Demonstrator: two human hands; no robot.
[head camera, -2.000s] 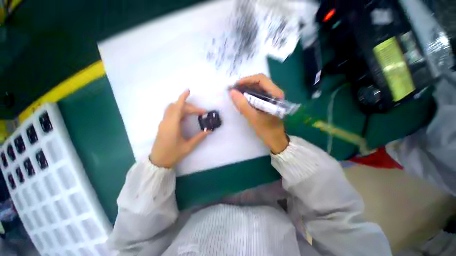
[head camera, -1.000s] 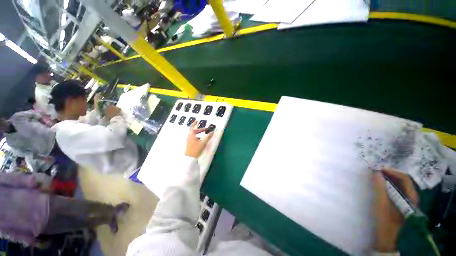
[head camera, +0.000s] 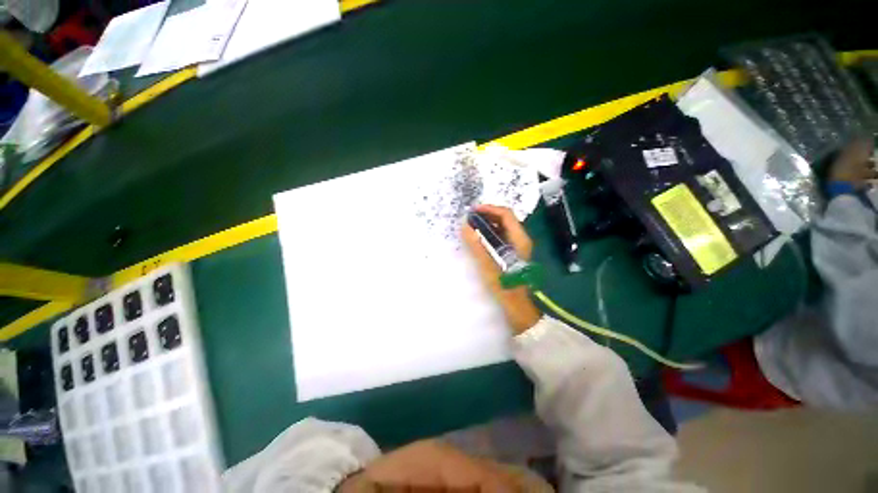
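Observation:
My right hand (head camera: 518, 236) holds the glue syringe (head camera: 494, 241) like a pen over the far right part of the white paper sheet (head camera: 385, 318), near black specks. A green cap (head camera: 523, 276) and pale yellow hose (head camera: 616, 334) are at its rear. My left hand (head camera: 438, 469) is blurred and cut off at the bottom edge; its fingers cannot be made out. The white tray (head camera: 144, 385) at the left has two rows of black modules (head camera: 169, 332) and several empty pockets.
The black dispenser box (head camera: 664, 202) with a red light stands at the right. A dark spare tube (head camera: 561, 223) lies beside it, and a speckled white cloth (head camera: 507, 183) by the sheet. A yellow edge (head camera: 231, 237) borders the green conveyor. Another person's sleeve (head camera: 838, 260) is at the right.
The view has swung back right from the tray. My left hand has left the tray's second row, where a module sits in the near-right pocket. My right hand still holds the syringe.

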